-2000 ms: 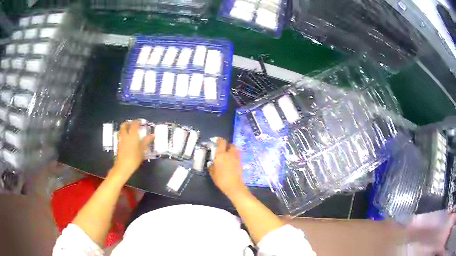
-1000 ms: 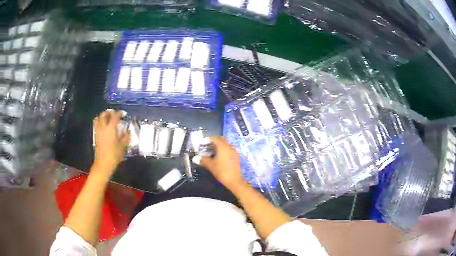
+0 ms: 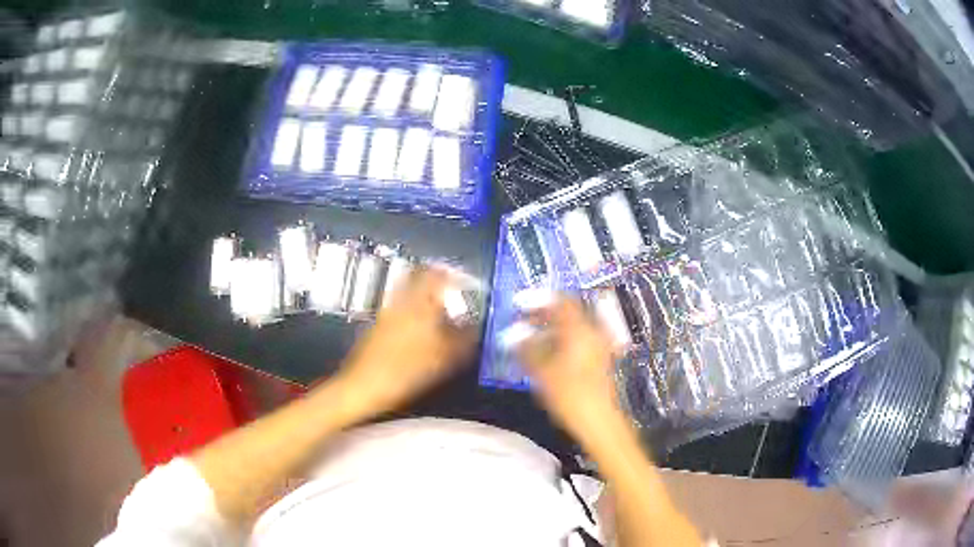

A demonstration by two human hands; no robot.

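Note:
A row of white units (image 3: 333,276) lies on the black mat in front of me. My left hand (image 3: 419,326) is at the row's right end, blurred, with its fingertips at a white unit (image 3: 459,303); whether it grips it is unclear. My right hand (image 3: 566,347) is over the small-parts tray (image 3: 504,358), blurred, with white at its fingertips that could be finger cots or a part. The clear blister tray (image 3: 737,310) overlaps the small-parts tray and holds a few white units (image 3: 619,223) at its left end.
A blue pocket tray (image 3: 486,134) with two rows of white units stands behind the row. Dark slotted strips (image 3: 539,155) lie beside it. A filled blister tray stack (image 3: 80,160) is at far left, a ridged clear stack (image 3: 876,395) at right, and a red object (image 3: 182,406) below the mat's left edge.
My left hand has moved right, from the row's left end to its right end. My right hand has moved right, onto the small-parts tray. The separate unit near the front edge no longer shows there.

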